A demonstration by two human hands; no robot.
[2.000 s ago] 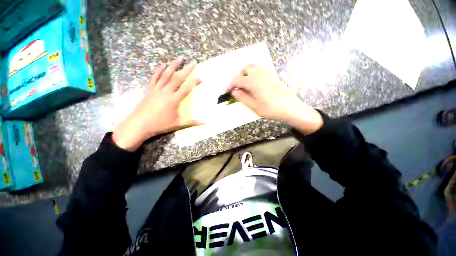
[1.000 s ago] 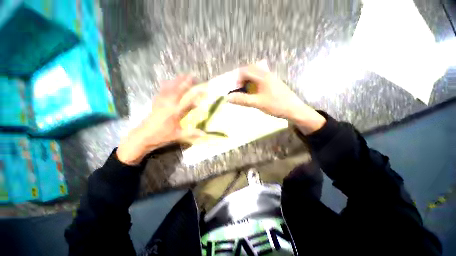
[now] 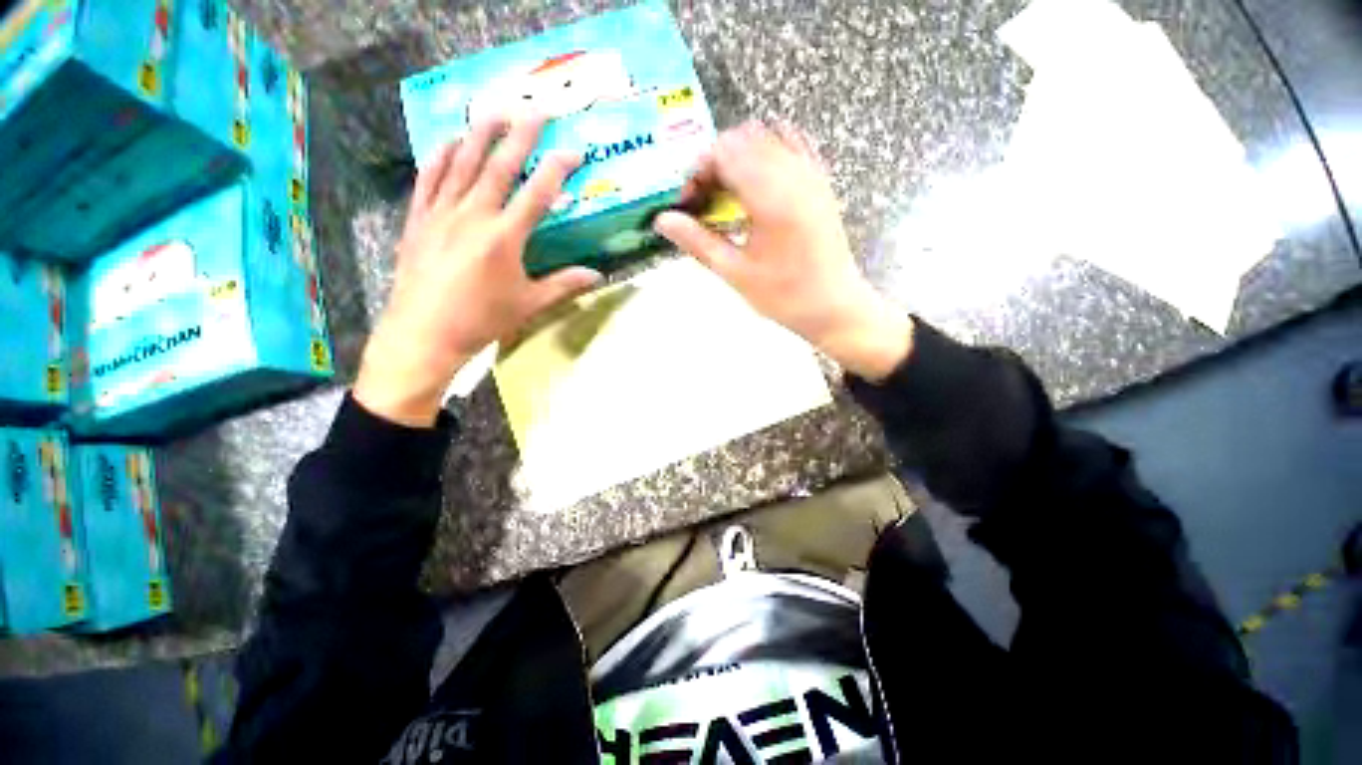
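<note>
A teal carton (image 3: 675, 93) with a white cartoon face lies beyond the pale label sheet (image 3: 702, 381). My left hand (image 3: 475, 254) rests on the carton's left part with fingers spread, its thumb near the bottom edge. My right hand (image 3: 784, 239) is at the carton's near right corner, closed on a small yellow tool (image 3: 728, 209), perhaps a knife. The tool is mostly hidden by my fingers. A small pale spot (image 3: 639, 239) shows on the carton's near side; I cannot tell if it is a sticker.
Teal cartons (image 3: 209, 321) stand stacked at the left. Loose overlapping white sheets (image 3: 1128, 165) lie at the right on the speckled table (image 3: 896, 90). The table's near edge runs in front of my body. Yellow-black floor tape (image 3: 1288, 601) shows at the lower right.
A teal carton now lies beyond the sheet, where none was before. Both hands have moved from the sheet onto the carton. The view has shifted.
</note>
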